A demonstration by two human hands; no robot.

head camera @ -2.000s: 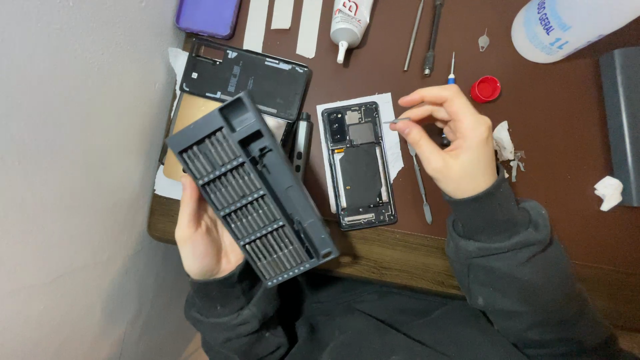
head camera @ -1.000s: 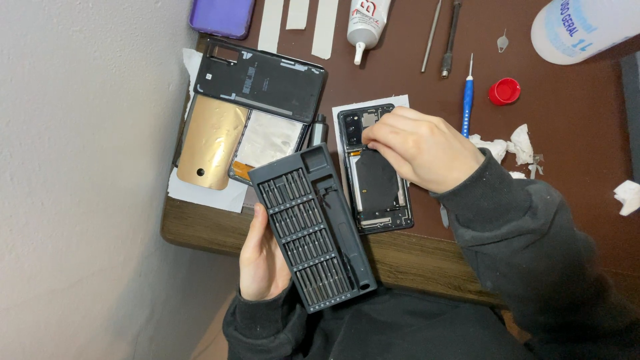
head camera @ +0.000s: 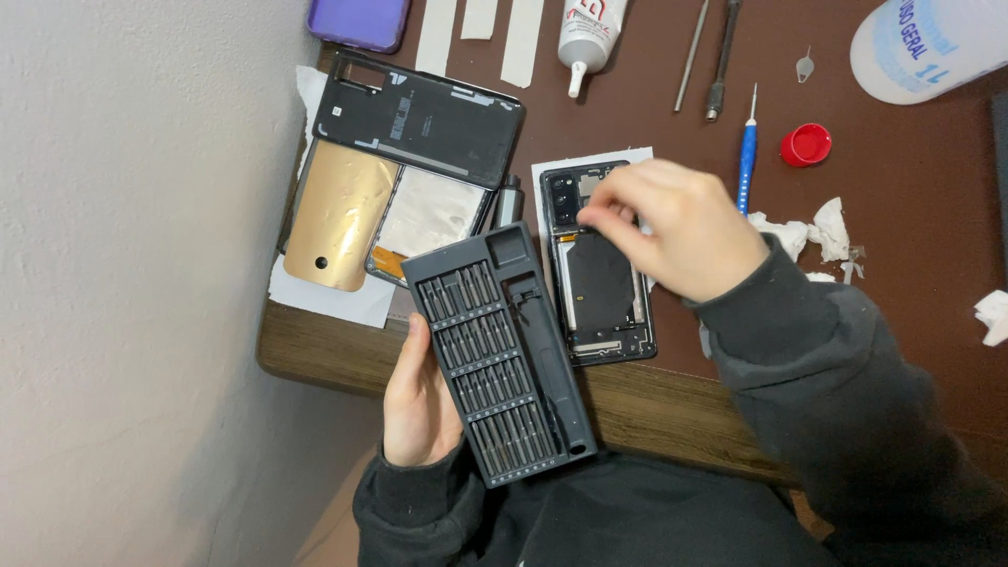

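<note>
My left hand (head camera: 421, 398) grips a dark grey screwdriver bit case (head camera: 561, 378) from its left side, tilted, with rows of bits facing up. My right hand (head camera: 665, 224) is over the upper part of an opened smartphone (head camera: 602, 283), fingertips pinched together near its camera module; whether something small is between them cannot be made out. That phone rests on white paper. To its left lie a black phone back cover (head camera: 425, 122), a gold-coloured panel (head camera: 335, 216) and another phone part with a silvery sheet (head camera: 433, 209).
Behind are a glue tube (head camera: 591, 35), white strips (head camera: 524, 39), metal rods (head camera: 691, 55), a blue precision screwdriver (head camera: 747, 161), a red cap (head camera: 806, 145) and a large bottle (head camera: 921, 51). Crumpled tissue (head camera: 831, 228) lies right of my hand. The wooden table edge (head camera: 669, 425) runs in front.
My right hand, beside the phone with a thin piece at its fingertips two seconds ago, has moved left over the phone's upper part. My left hand still holds the bit case, now turned more upright.
</note>
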